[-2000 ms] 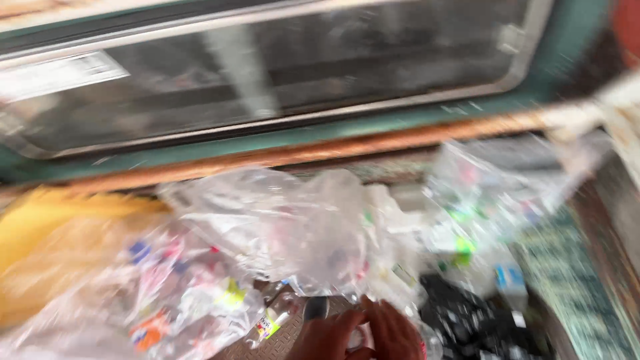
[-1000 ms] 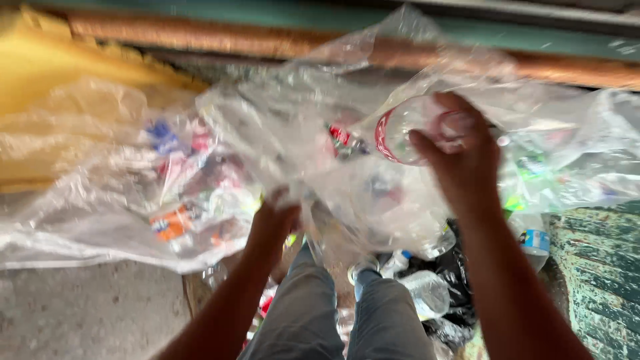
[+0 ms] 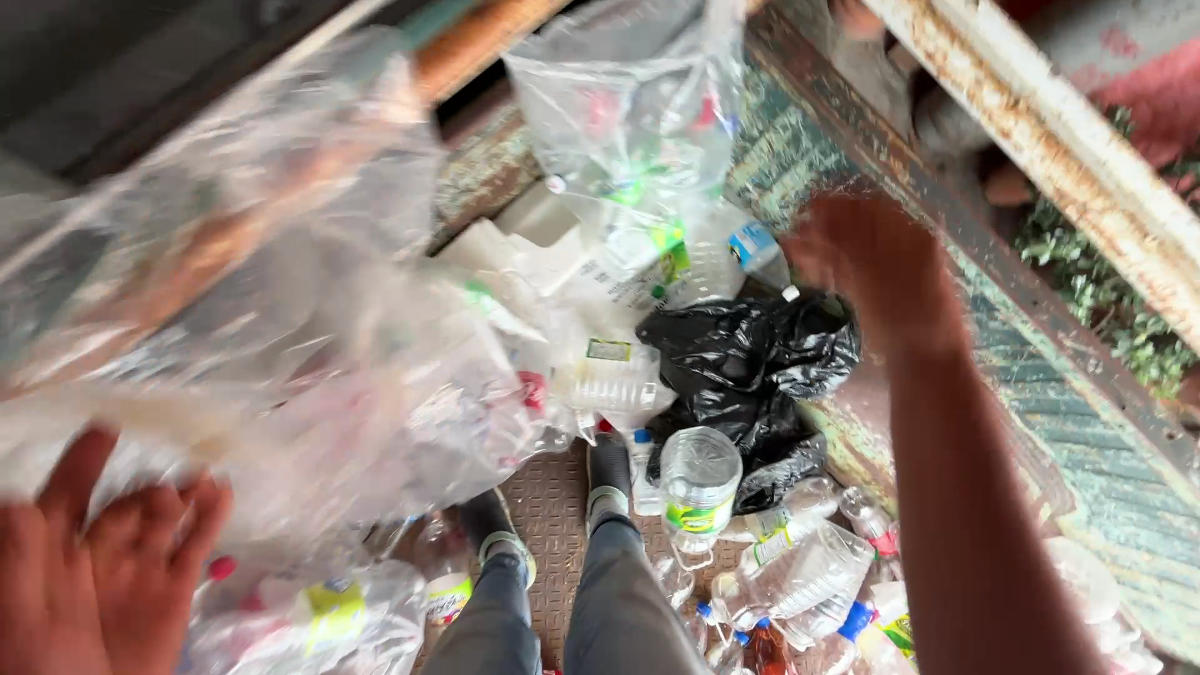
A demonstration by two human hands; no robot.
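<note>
My left hand [image 3: 112, 553], blurred, has its fingers apart at the lower left, by a large clear plastic bag [image 3: 309, 375] of bottles; whether it touches the film cannot be told. My right hand [image 3: 862, 253] is raised at the right, strongly blurred, above and right of a black plastic bag [image 3: 731, 356]. No bottle shows in it, but its fingers are not clear. Below the black bag a clear plastic jug with a green and yellow label [image 3: 700, 478] stands among empty bottles [image 3: 806, 572]. Another clear bag of bottles [image 3: 637, 112] is at the top.
A patterned metal floor [image 3: 553, 516] lies under my shoes [image 3: 609, 469]. Loose bottles crowd the lower right. A worn green metal side wall [image 3: 1059, 375] and a rusty white rail [image 3: 1050, 131] run along the right, with plants [image 3: 1106, 281] beyond. White cardboard [image 3: 534, 244] lies by the upper bag.
The clear bottle with a red label that my right hand held one second ago is no longer seen in it. My hands are farther apart. The view has turned toward the right side.
</note>
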